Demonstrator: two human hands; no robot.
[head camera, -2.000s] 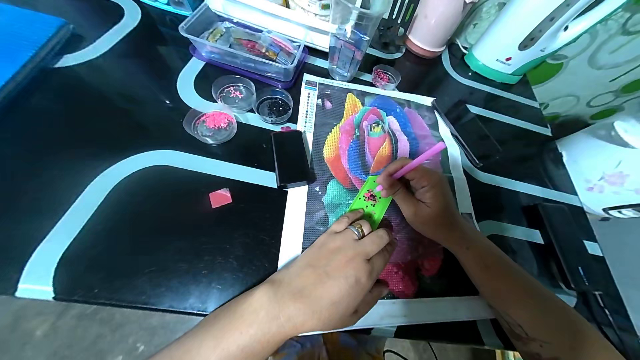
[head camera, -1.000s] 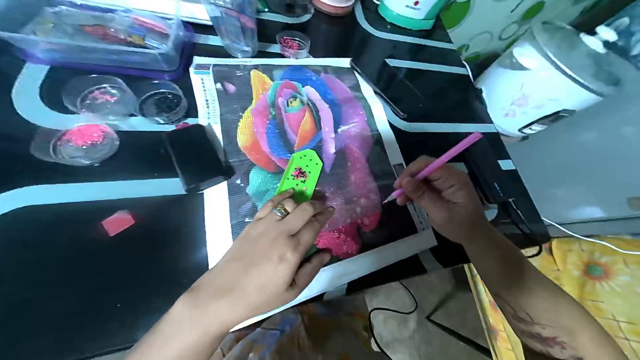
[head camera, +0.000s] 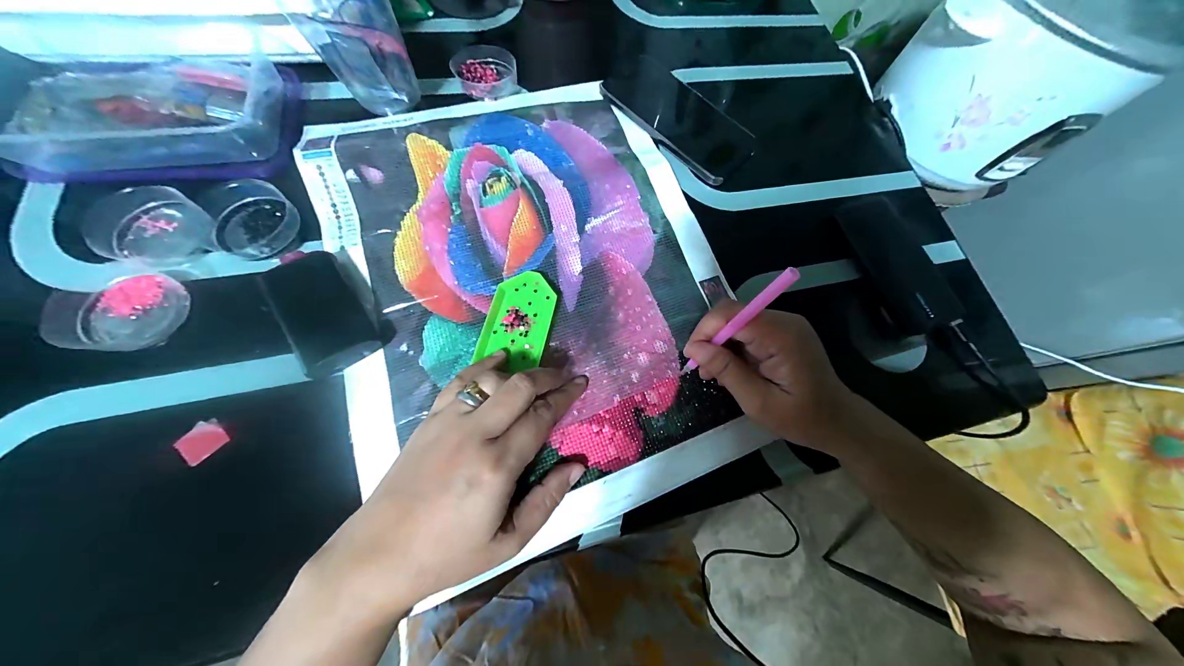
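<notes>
A diamond painting canvas of a multicoloured rose (head camera: 610, 314) lies on the black table. My left hand (head camera: 481, 453), with a ring on one finger, rests on its lower left part and holds the near end of a green plastic bead tray (head camera: 527, 310). Small pink and dark beads lie in that tray. My right hand (head camera: 763, 370) grips a pink applicator pen (head camera: 754, 305), its tip down at the canvas's right side, beside the dark area by the pink petals. The fingertips of my left hand are partly tucked at the tray.
Round clear containers with pink beads (head camera: 134, 301) stand left, near a black box-like object (head camera: 319, 314) and a pink wax square (head camera: 202, 442). A plastic box (head camera: 148, 120) is at upper left. A phone (head camera: 680, 120) touches the canvas's upper right. A white appliance (head camera: 999, 102) stands at right.
My right hand with the pen has moved from the green tray to the right side of the canvas. My left hand stays at the tray. The view has shifted right and closer.
</notes>
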